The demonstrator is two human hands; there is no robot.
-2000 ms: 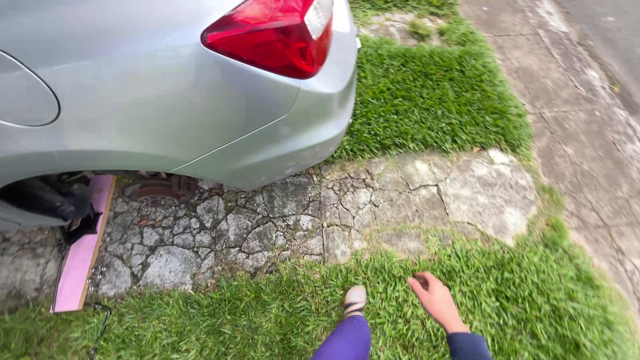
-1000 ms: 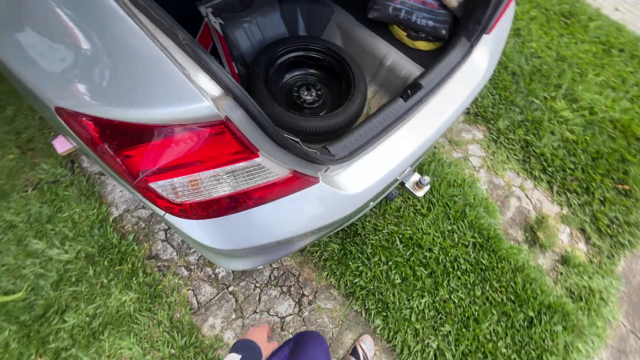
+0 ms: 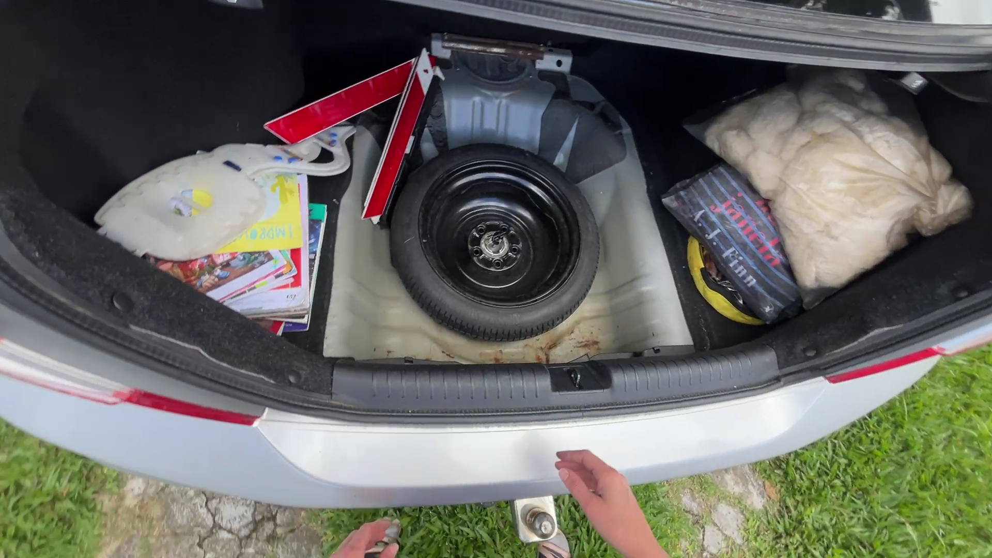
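Observation:
A spare wheel (image 3: 496,242) with a black steel rim lies flat in the bare metal well of an opened car trunk. A folded red warning triangle (image 3: 397,139) leans at its upper left. My right hand (image 3: 601,492) is over the silver rear bumper (image 3: 434,453), fingers slightly bent and apart, holding nothing. Lower down, at the bottom edge of the view, my left hand (image 3: 367,539) is partly cut off; a small greyish thing shows at its fingers, and I cannot tell whether it is held. Between the hands juts the tow hitch ball (image 3: 540,524).
Papers and magazines (image 3: 271,287) lie at the left under a white foam cutout (image 3: 190,203). At the right are a clear bag of stuffing (image 3: 837,170), a dark printed bag (image 3: 732,240) and a yellow round item (image 3: 709,287). The trunk lid edge (image 3: 697,31) hangs above.
The view has moved from the car's side, past the tail light, to straight behind the open trunk. My right hand is now over the bumper, and both hands are in view.

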